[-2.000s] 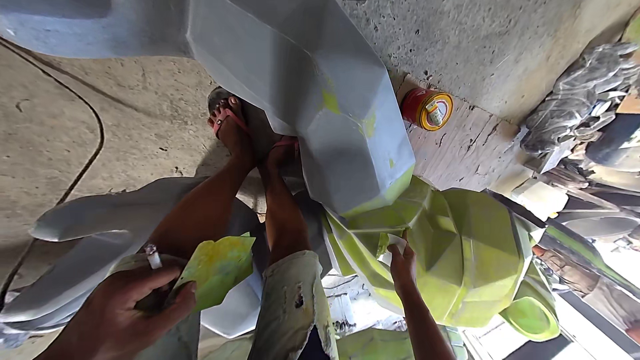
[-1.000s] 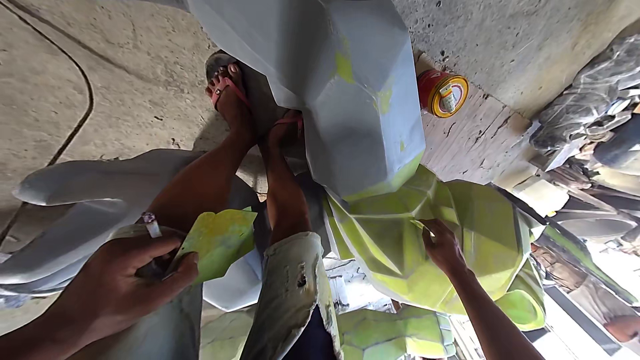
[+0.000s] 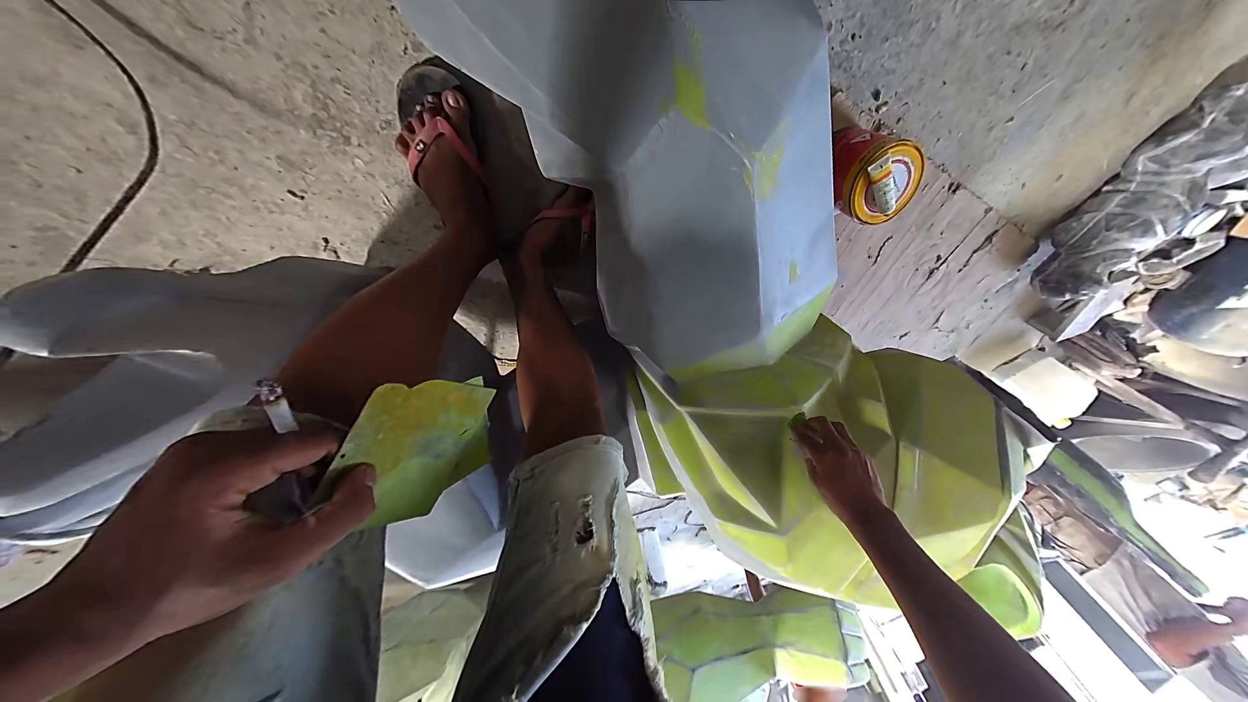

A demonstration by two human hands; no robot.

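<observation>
My left hand (image 3: 244, 497) holds a thin flat plate smeared with yellow-green paste (image 3: 414, 448) between thumb and fingers, with a lit cigarette (image 3: 276, 405) sticking up between its fingers. My right hand (image 3: 840, 468) is against a ridge of the faceted yellow-green form (image 3: 936, 458), its fingertips closed on a small green-smeared piece, mostly hidden. Above that form and meeting it is a smooth grey faceted form (image 3: 682, 234) with yellow-green patches.
A red and yellow round can (image 3: 885, 181) stands on the floor beside the grey form. Another grey form (image 3: 146, 361) lies at left, near my legs. Clear plastic sheeting (image 3: 1136, 195) and clutter are at right. A person's arm (image 3: 1194, 634) shows at the lower right edge. A dark cable (image 3: 146, 127) crosses the floor.
My right hand has shifted over the yellow-green form, from its near-left part to a ridge further along. My left hand keeps its hold on the plate.
</observation>
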